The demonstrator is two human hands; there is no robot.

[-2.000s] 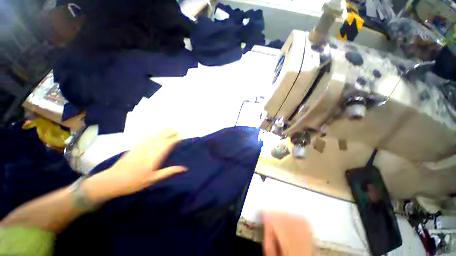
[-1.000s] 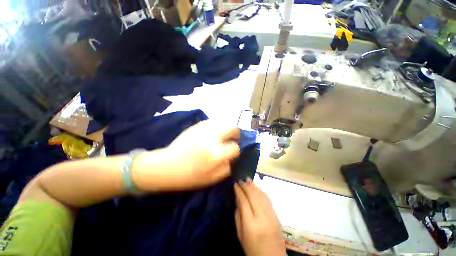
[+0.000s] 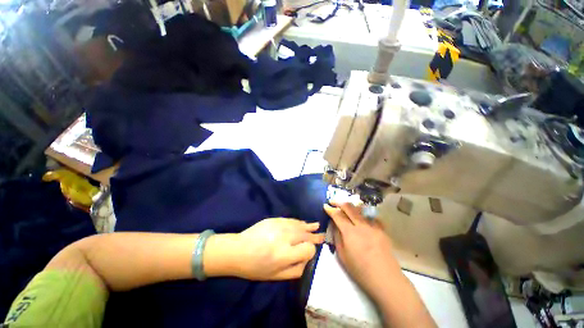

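The navy garment piece lies on the white table left of the needle and hangs over the front edge. Its right edge runs under the presser foot, which is lit by a small lamp. My left hand lies on the navy cloth, its fingertips pinching the edge just in front of the needle. My right hand is at the same edge, fingertips close to the presser foot. A small greyish bit of cloth shows between the fingertips of both hands. The cream sewing machine head stands above and to the right.
A black mobile phone lies at the lower right. A dark cut-piece pile covers the far left of the table. A yellow item is at the left. Small metal parts clutter the right end. The table's front edge is worn.
My right hand has moved up to beside the presser foot. My left hand has moved slightly down and toward me. The navy cloth now lies spread out left of the needle, and the view has shifted.
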